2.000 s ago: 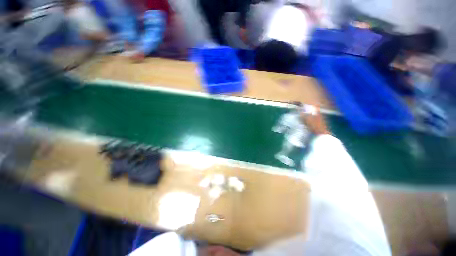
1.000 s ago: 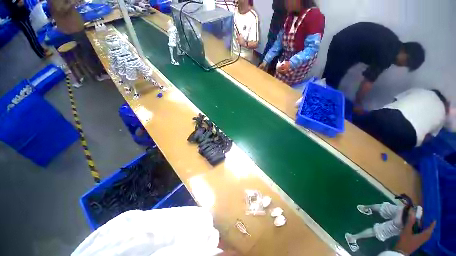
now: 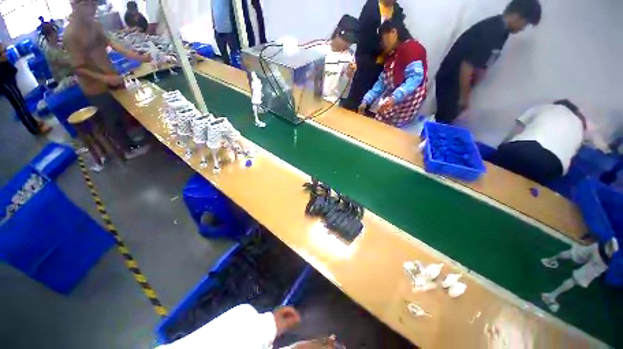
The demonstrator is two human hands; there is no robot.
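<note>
My left hand (image 3: 287, 319), in a white sleeve, is at the bottom edge beside the bench; its fingers are blurred and any hold is unclear. A blurred bit of what looks like my right hand (image 3: 326, 343) is cut off by the bottom edge. A striped lower body (image 3: 586, 267) lies on the green belt (image 3: 410, 204) at the right, dark at its waist end, with no hand on it. Black sash parts (image 3: 335, 213) lie bunched on the bench (image 3: 273, 204). White glue bottles (image 3: 453, 283), a crumpled packet (image 3: 422, 274) and a small white oval (image 3: 417, 310) lie nearer.
Striped figure bodies (image 3: 205, 133) stand on the bench at far left. Another figure (image 3: 257, 99) stands on the belt by a metal-and-glass box (image 3: 300, 78). A blue crate (image 3: 452, 151) sits on the far bench. A crate of black parts (image 3: 225, 283) is below. Several people are around.
My right hand has let go of the striped figure and left it on the belt. My left hand now shows below the bench edge. The view has shifted, showing more of the far left.
</note>
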